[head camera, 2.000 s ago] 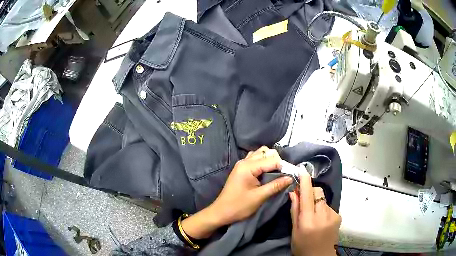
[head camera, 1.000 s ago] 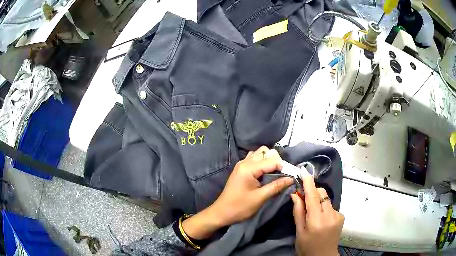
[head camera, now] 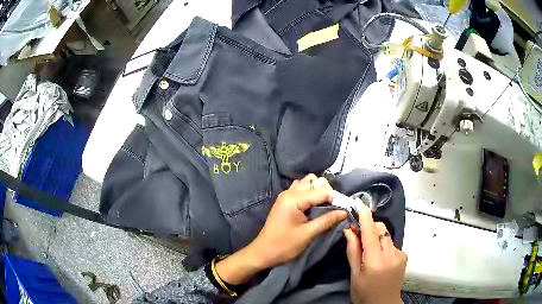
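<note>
My left hand (head camera: 295, 218) pinches a white label (head camera: 343, 200) and the dark grey cloth (head camera: 315, 255) under it between thumb and fingers. My right hand (head camera: 375, 255) is closed around thread snips (head camera: 355, 228); only a bit of orange handle and a short dark blade show at its fingertips, beside the label. The rest of the snips is hidden in the hand. A loop of pale strip lies on the cloth just right of the label. A dark grey jacket (head camera: 238, 89) with yellow winged embroidery and the letters BOY lies face up beyond my left hand.
A second dark garment (head camera: 321, 95) with a yellow strip (head camera: 318, 37) lies behind. A white sewing machine (head camera: 425, 95) stands at the right, with a phone (head camera: 494, 183) and a yellow-black tool (head camera: 531, 270) nearby. Blue crates (head camera: 50, 163) are at the left, beside a dark rail.
My right hand has tilted and shifted slightly at the label, and the orange handle of the snips shows more than at first. My left hand keeps its pinch. The whole view has shifted slightly.
</note>
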